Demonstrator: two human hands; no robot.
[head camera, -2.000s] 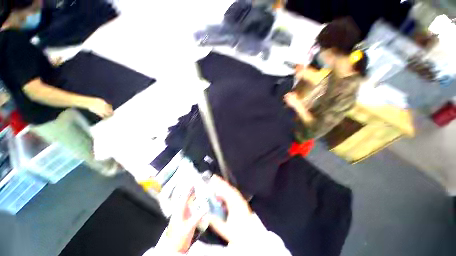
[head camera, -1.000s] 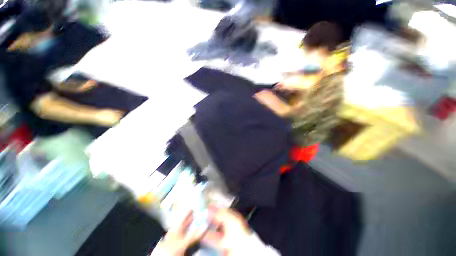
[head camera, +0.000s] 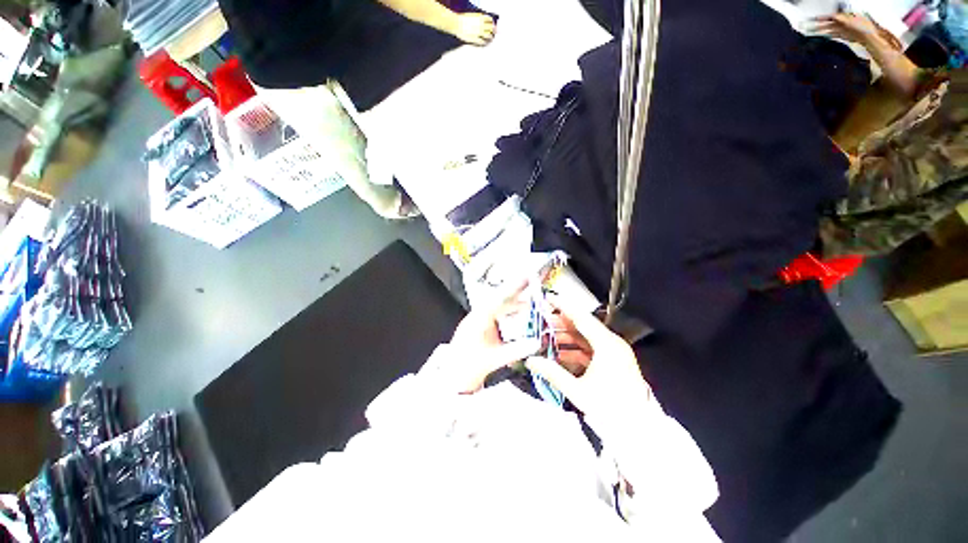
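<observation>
A small bundle of white and blue tags or labels (head camera: 539, 327) is held between my two hands, in front of the table corner. My left hand (head camera: 490, 342) grips its left side with thumb and fingers. My right hand (head camera: 597, 355) holds its right side, with fingers curled round it. White and pale packets (head camera: 497, 242) lie just beyond my hands, with a yellow bit at their left. A wide pile of dark garments (head camera: 722, 159) lies to the right and hangs over the table edge. My fingers hide part of the bundle.
Pale paired cords (head camera: 635, 138) cross before the pile. A black board (head camera: 334, 371) lies lower left. White crates (head camera: 207, 191), red stools (head camera: 175, 80) and stacked polybags (head camera: 80, 286) are left. A black-clad person (head camera: 308, 53) stands across the white table (head camera: 425, 127); a camouflage-clad person (head camera: 902, 170) is right.
The view has swung left and down, bringing the crates and stacked polybags into sight. My hands still hold the bundle, now sharper and higher in view.
</observation>
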